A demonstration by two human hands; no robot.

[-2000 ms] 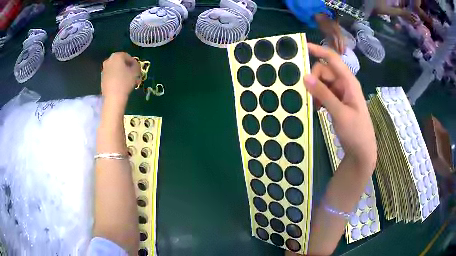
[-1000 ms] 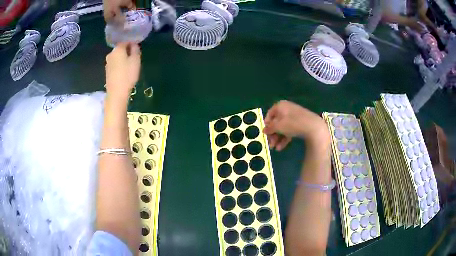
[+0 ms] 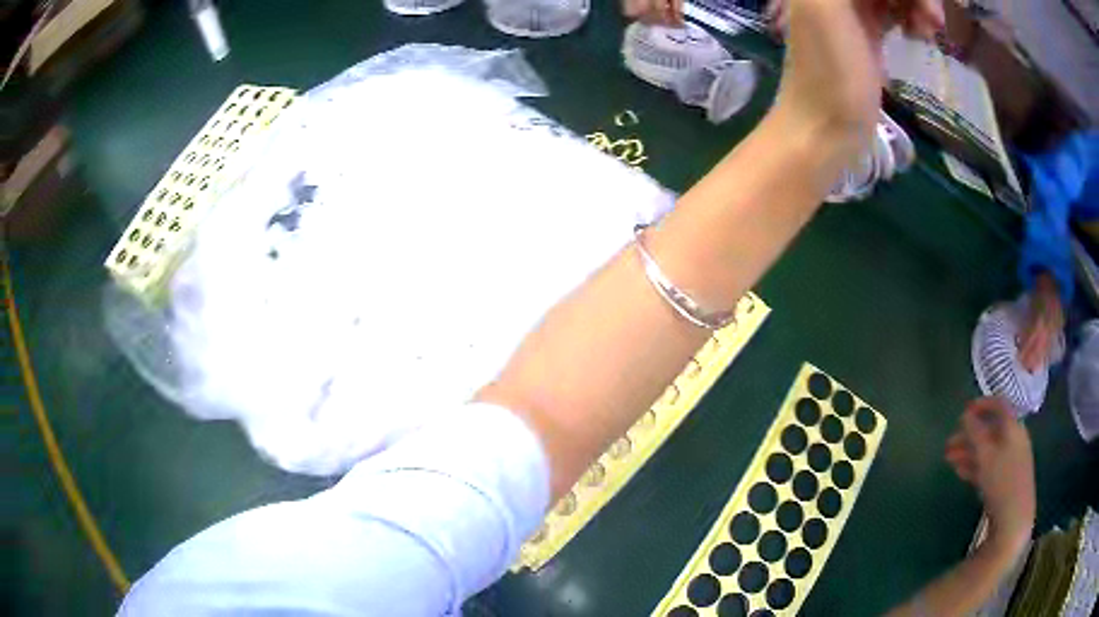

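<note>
A cream sticker sheet point(image 3: 805, 468) with three columns of dark circles lies slanted on the dark green table. My right hand point(image 3: 998, 456) is to its right, off the sheet, fingers loosely bent and apart, nothing seen in it. My left arm reaches across to the top edge. My left hand point(image 3: 838, 54) is there, its fingers partly cut off, so I cannot see whether it holds anything. A second sheet point(image 3: 651, 446) lies partly under my left forearm. A large clear bag of white discs point(image 3: 398, 229) lies left of my forearm.
Another unfilled sheet point(image 3: 199, 181) lies beyond the bag. Small yellowish cut-out bits point(image 3: 621, 148) lie near the bag. White fans point(image 3: 675, 54) stand along the far side. Another person's blue-sleeved hand point(image 3: 1039, 331) touches a fan point(image 3: 1006, 362) at right. A sheet stack point(image 3: 1055, 573) is at lower right.
The view has turned left, showing more of the bag and another sheet. My left hand has reached farther away to the top edge. My right hand has moved away from the dark-circled sheet.
</note>
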